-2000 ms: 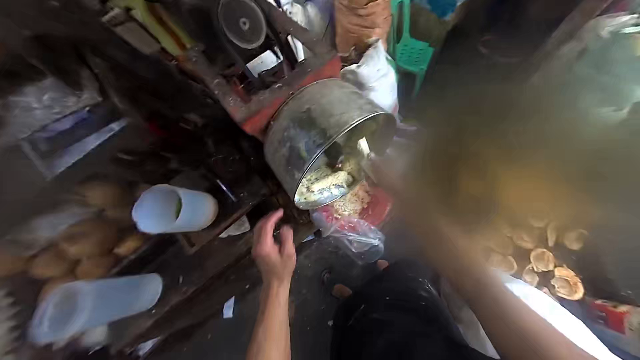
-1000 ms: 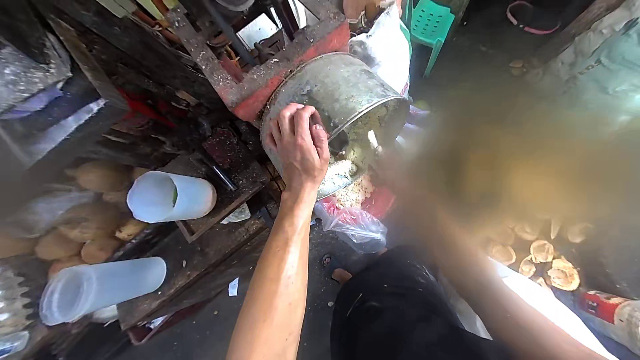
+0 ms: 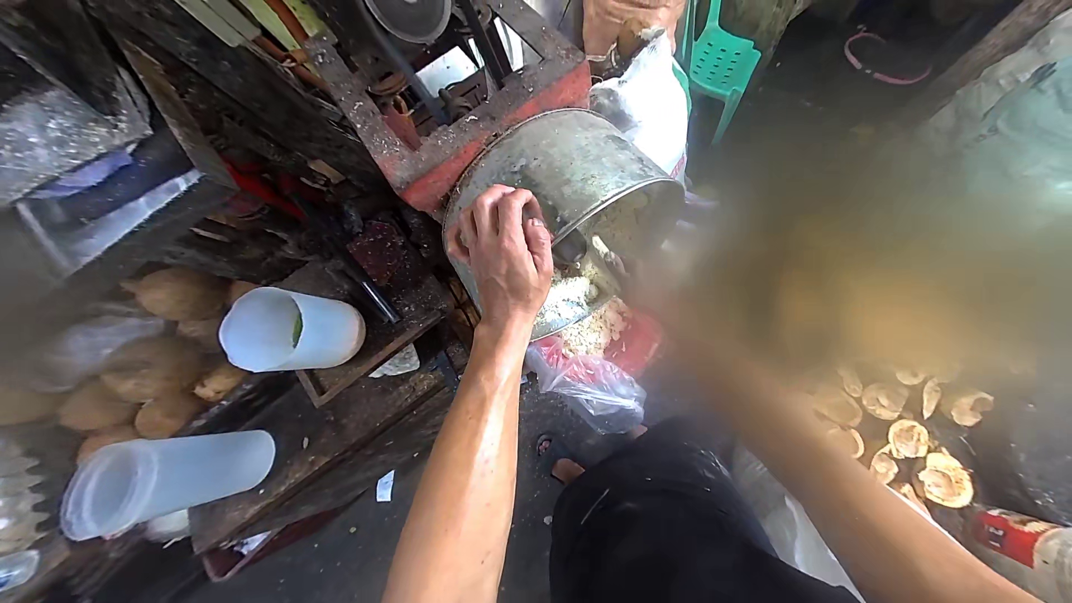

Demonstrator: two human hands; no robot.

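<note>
A dented metal drum lies tilted against a red machine frame, its mouth toward the lower right. My left hand rests with curled fingers on the drum's upper side; whether it grips a part there is hidden. My right hand is at the drum's mouth, blurred by a smudge over the view, so its fingers and anything in them cannot be made out. Pale shredded material lies inside the drum. More of it sits just below the rim, by a red container and a clear plastic bag.
The rusty red machine frame stands behind the drum. At left, two translucent plastic containers lie near whole brown coconuts. Empty shell pieces lie at right. A white sack and green plastic chair stand beyond.
My left hand has moved up from below the drum onto its side, where it also was one second ago. My right hand stays at the drum's mouth.
</note>
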